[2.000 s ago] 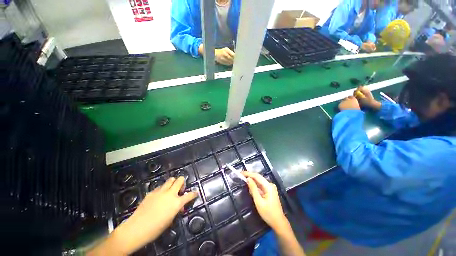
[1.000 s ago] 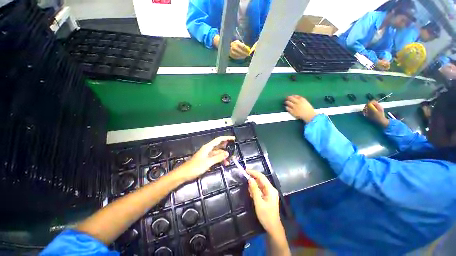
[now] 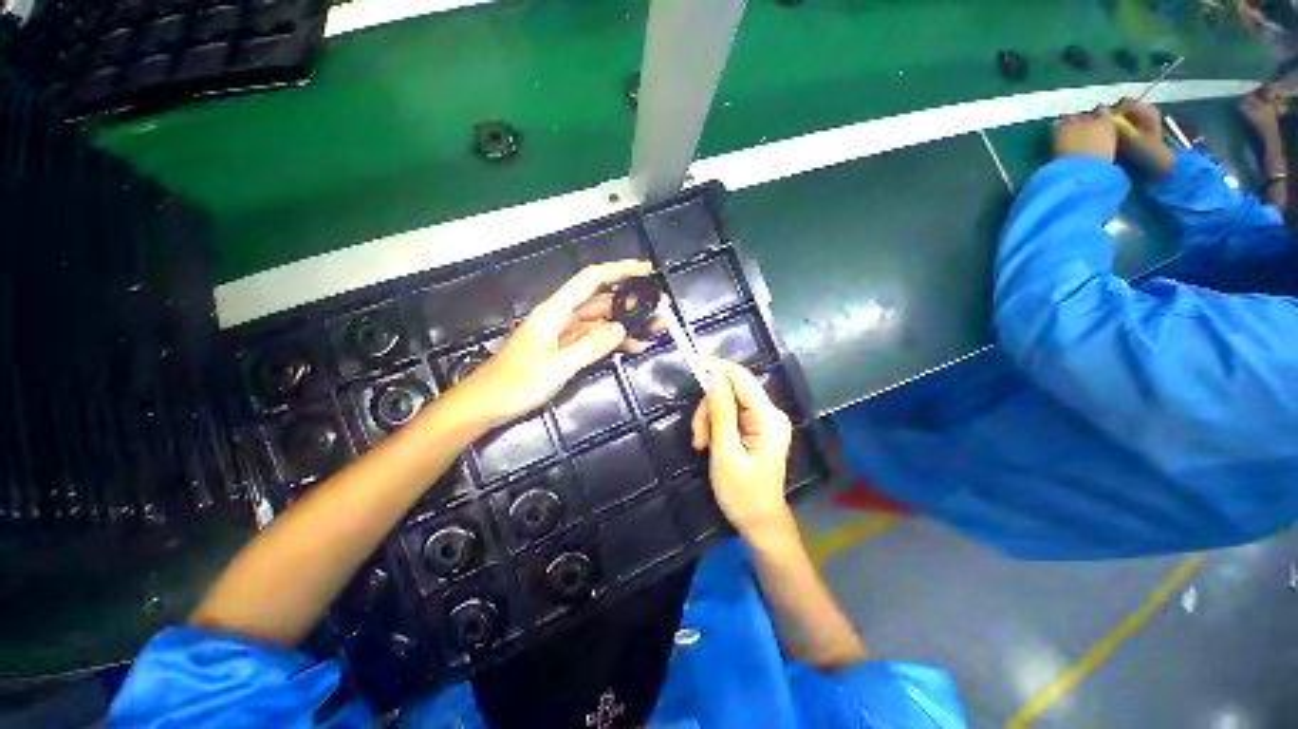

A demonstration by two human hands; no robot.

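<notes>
My left hand (image 3: 562, 339) holds a round black component (image 3: 635, 298) between its fingertips, above the upper right part of the blister tray (image 3: 615, 466). My right hand (image 3: 743, 434) holds a slim white hand tool (image 3: 685, 342) whose tip reaches to the edge of the component; whether it touches is too small to tell. The black tray has square pockets. Several round components sit in its left and lower pockets, one of them at the lower middle (image 3: 535, 511).
A dark tray stack (image 3: 100, 356) stands at left. The green conveyor belt (image 3: 370, 185) carries black parts beyond the white side rail (image 3: 427, 254). An upright post (image 3: 681, 100) rises beyond the tray. Another tray (image 3: 185, 50) lies at upper left. A coworker's blue sleeve (image 3: 1082, 299) is at right.
The view has tipped downward. My left hand has moved from the filled pockets to the tray's upper right and now holds a component up at the tool. The coworker's hand has left the belt edge.
</notes>
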